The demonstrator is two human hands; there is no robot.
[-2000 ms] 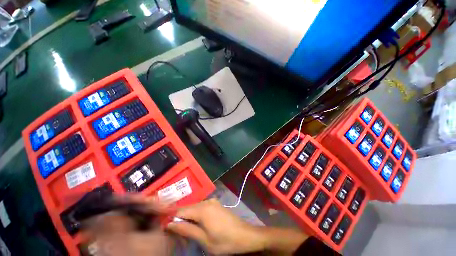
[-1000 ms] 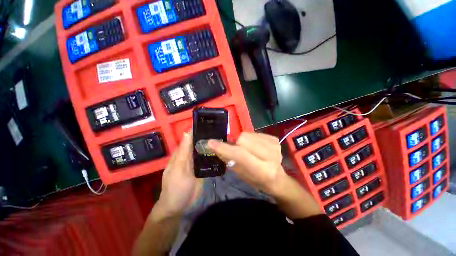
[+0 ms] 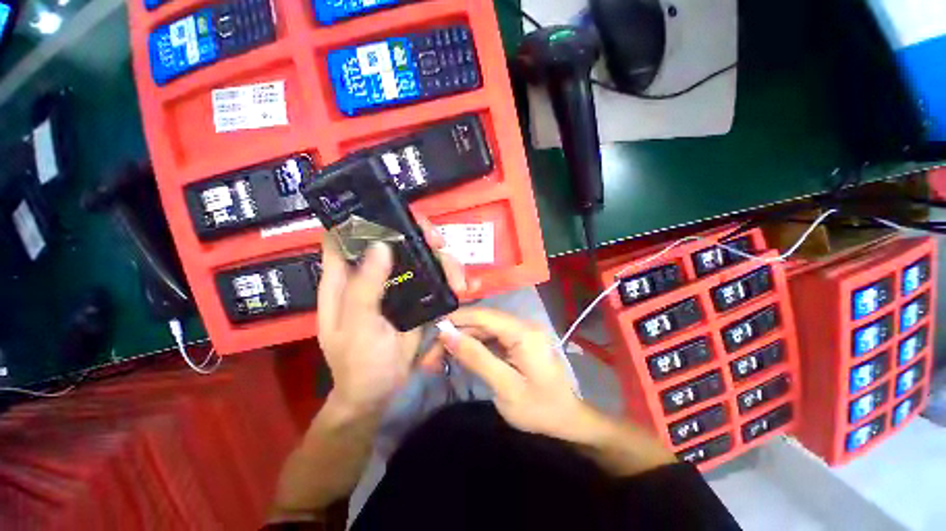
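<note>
A black keypad mobile phone point(image 3: 386, 244), back side up and tilted, is held over the lower right of the red phone tray point(image 3: 531, 223). A dark block with yellow marking sits in its back. My left hand point(image 3: 358, 322) grips the phone from below and around its side. My right hand point(image 3: 508, 363) pinches a small white plug point(image 3: 446, 328) at the phone's bottom end; whether it is fully seated cannot be told. Other phones lie in the tray, some with blue fronts up point(image 3: 405, 71), some with backs up point(image 3: 249, 197). White labels point(image 3: 467, 243) show in two pockets.
A barcode scanner point(image 3: 576, 124) and a mouse point(image 3: 629, 42) are on a pale mat at the upper right. Another scanner point(image 3: 145, 244) is left of the tray. Filled red stacks point(image 3: 716, 353) stand lower right. A red pile point(image 3: 156, 446) is lower left. A white cable hangs at right.
The phone has turned from upright to slanted, its top now to the upper left. My right hand has moved from the phone's back down to the plug at its bottom end.
</note>
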